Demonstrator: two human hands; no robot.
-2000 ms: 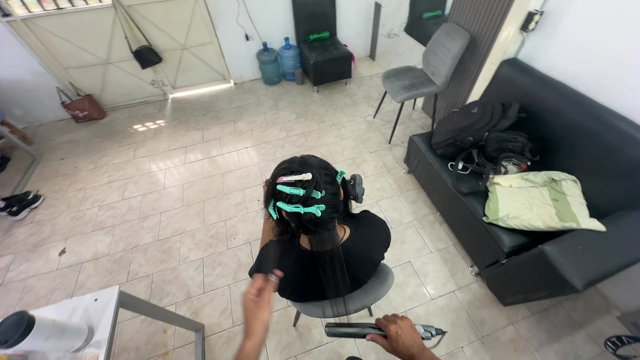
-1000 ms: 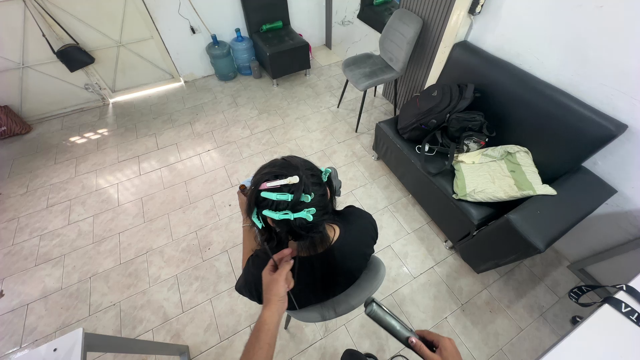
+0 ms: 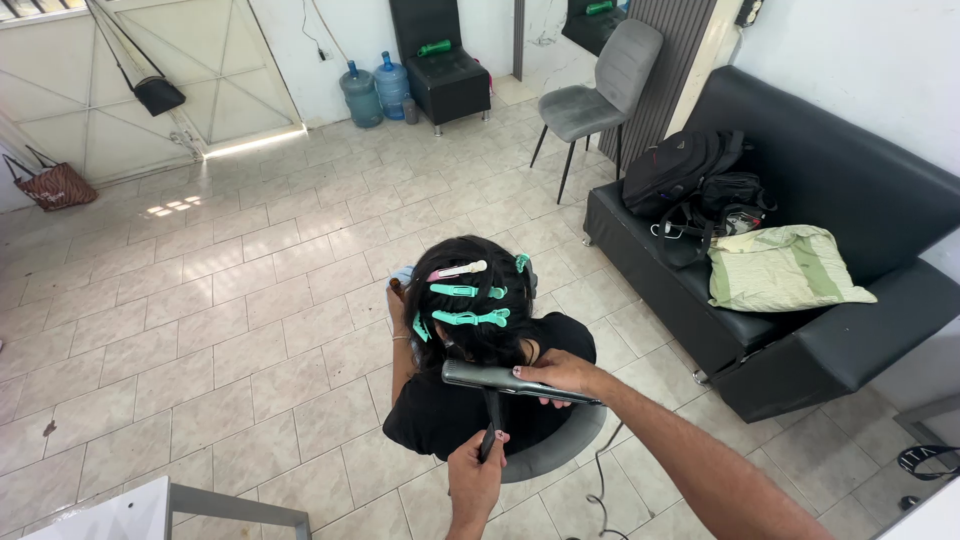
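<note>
A person in a black top sits on a grey chair (image 3: pixel 555 461), back toward me. Teal hair clips (image 3: pixel 471 317) and a pink-and-white clip (image 3: pixel 457 271) hold sections of the dark hair (image 3: pixel 480 251). My right hand (image 3: pixel 559 377) grips a dark hair straightener (image 3: pixel 487 376) level behind the neck, and a lock of hair (image 3: pixel 493 409) passes down from its plates. Just below, my left hand (image 3: pixel 478 469) pinches the lower end of that lock between thumb and fingers. A cord (image 3: pixel 600 480) hangs below the straightener's handle end.
A black sofa (image 3: pixel 847 352) with a backpack (image 3: pixel 675 172) and a pale green cloth (image 3: pixel 776 270) stands at right. An empty grey chair (image 3: pixel 585 109), blue water jugs (image 3: pixel 362 97) and a black chair (image 3: pixel 454 82) are further back. A table corner (image 3: pixel 142 510) shows at lower left.
The straightener has moved from the lower right to the hair behind the neck, where it is now around a lock. My left hand has come lower and holds the lock's end.
</note>
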